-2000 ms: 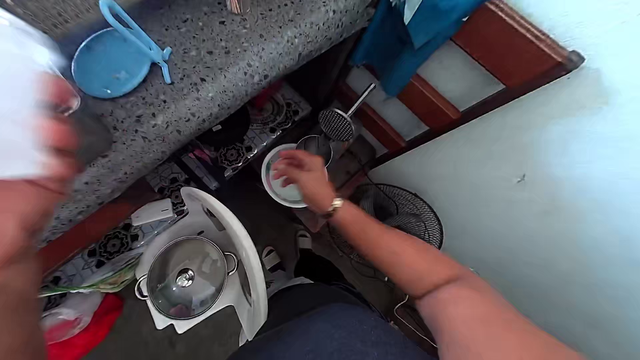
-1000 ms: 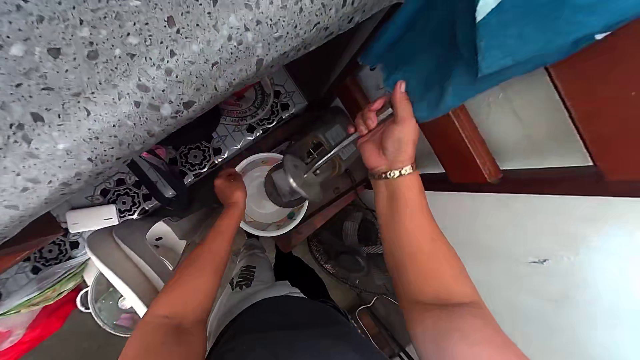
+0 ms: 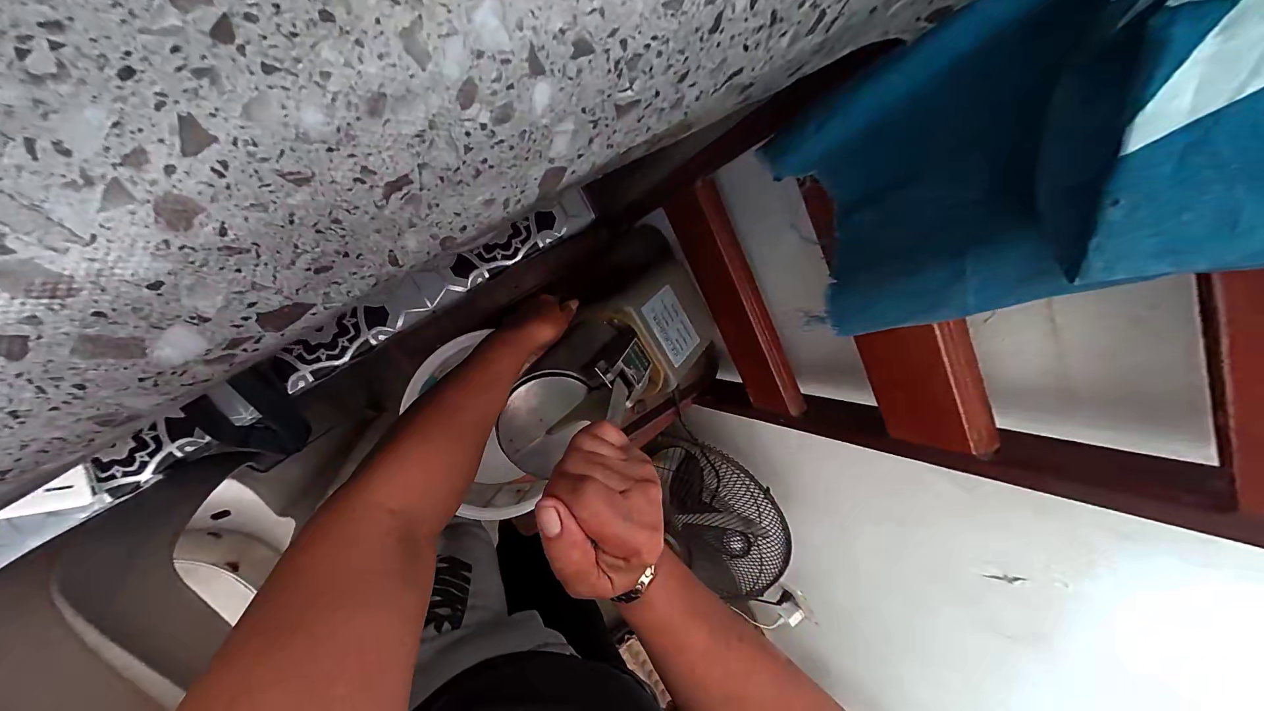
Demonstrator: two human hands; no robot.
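Observation:
A machine (image 3: 647, 341) with a metal body, a label and a short metal lever (image 3: 617, 400) stands low between the counter and the wall. My right hand (image 3: 602, 509) is closed around the lever, thumb toward the left. Just left of the lever is a rounded metal cover (image 3: 543, 415), and beneath it a white basin (image 3: 489, 504) with a coloured pattern, partly hidden by my left forearm. My left hand (image 3: 543, 321) lies at the far side of the metal cover, its fingers mostly hidden; whether it grips anything cannot be told.
A speckled stone counter (image 3: 296, 148) overhangs at upper left. Blue cloth (image 3: 968, 197) hangs over a reddish-brown wooden frame (image 3: 741, 296) at right. A black wire-guarded fan (image 3: 731, 518) is close beside my right forearm, near a white plug (image 3: 790, 607). A plastic chair (image 3: 109, 583) stands at lower left.
My right hand has moved down and toward me with the lever. My left hand has gone from the basin's rim to the far side of the machine. The view has come closer.

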